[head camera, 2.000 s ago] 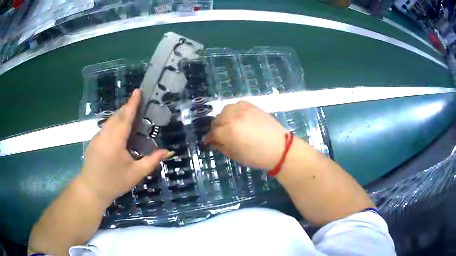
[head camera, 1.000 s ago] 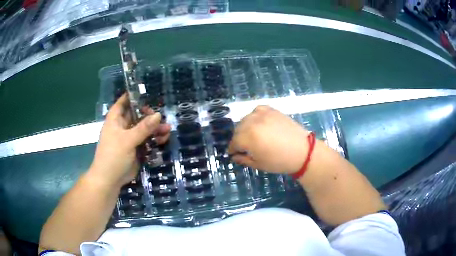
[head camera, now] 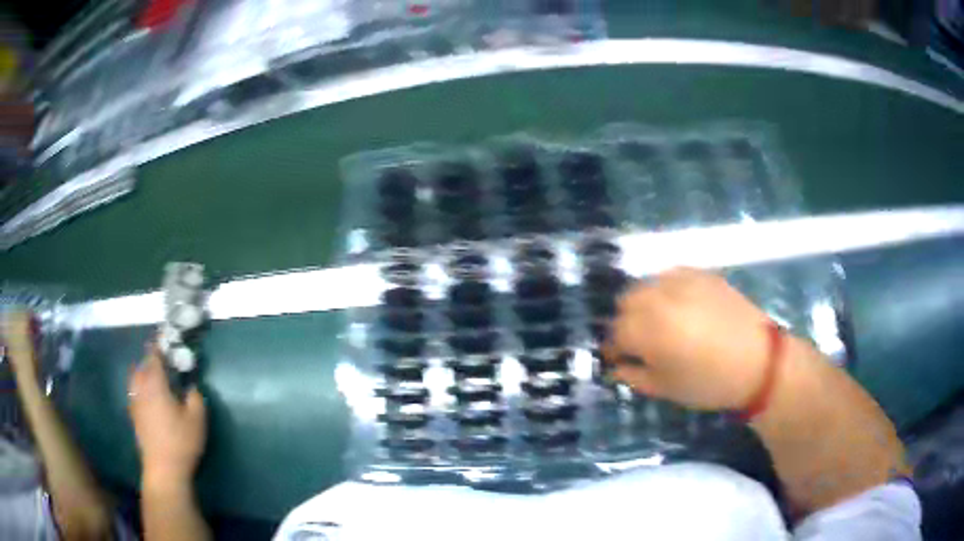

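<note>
A clear blister tray [head camera: 359, 423] lies on the green belt in front of me. Its four left columns hold dark components [head camera: 473, 306], some with shiny middles. The columns on the right look glassy. My left hand [head camera: 169, 423], blurred, is away to the left of the tray and grips the lower end of a grey carrier strip [head camera: 186, 301], which stands up from the fingers. My right hand [head camera: 687, 338] is over the tray beside the fourth filled column, fingers bent together and pointing left. Its fingertips are blurred, and I cannot tell if they hold a component.
Another person's arm [head camera: 48, 423] reaches in at the far left, beside a clear tray edge. A flat pale stack [head camera: 79, 201] lies at the left. Clear trays [head camera: 349, 48] lie across the belt [head camera: 264, 222], beyond a long white line.
My left hand has moved away left and down with the strip. The view has shifted left, so the tray appears further right. My right hand remains by the fourth column. Another person's arm now shows.
</note>
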